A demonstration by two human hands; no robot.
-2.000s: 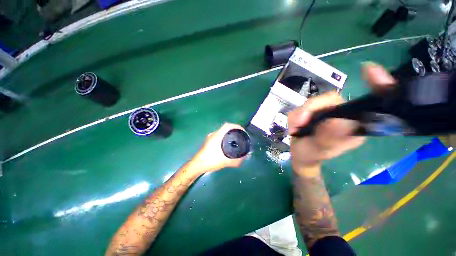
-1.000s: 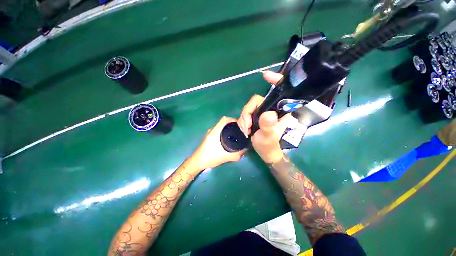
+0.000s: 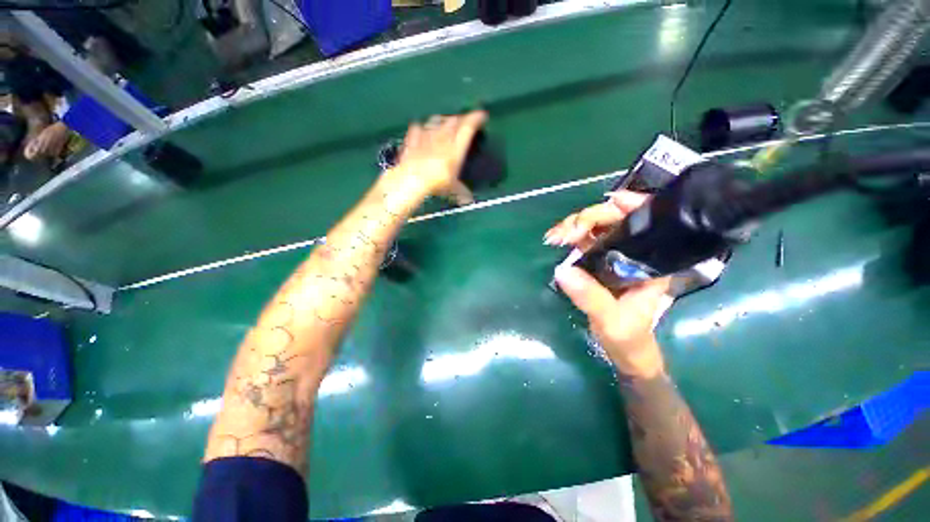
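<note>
My left hand (image 3: 438,153), slightly blurred, is at the far side of the white line, with thumb and fingers around a black cylindrical housing (image 3: 485,166). My right hand (image 3: 619,306) holds the black electric screwdriver (image 3: 678,219) over the white screw box (image 3: 670,155); its bit is hidden. Small screws (image 3: 600,349) lie by the right wrist. A ring-ended housing (image 3: 388,154) shows left of my left hand. Another housing (image 3: 400,265) is partly hidden by my left forearm.
A black housing (image 3: 739,124) lies beyond the box. A coiled spring (image 3: 882,61) and thick cable (image 3: 836,175) cross the upper right. A thin dark piece (image 3: 781,248) lies right of the box. Blue bins and a person's hand (image 3: 46,138) show at left.
My left hand has moved from the near table, with the housing, to beyond the white line. The driver has moved right, away from the housing. The view has shifted left.
</note>
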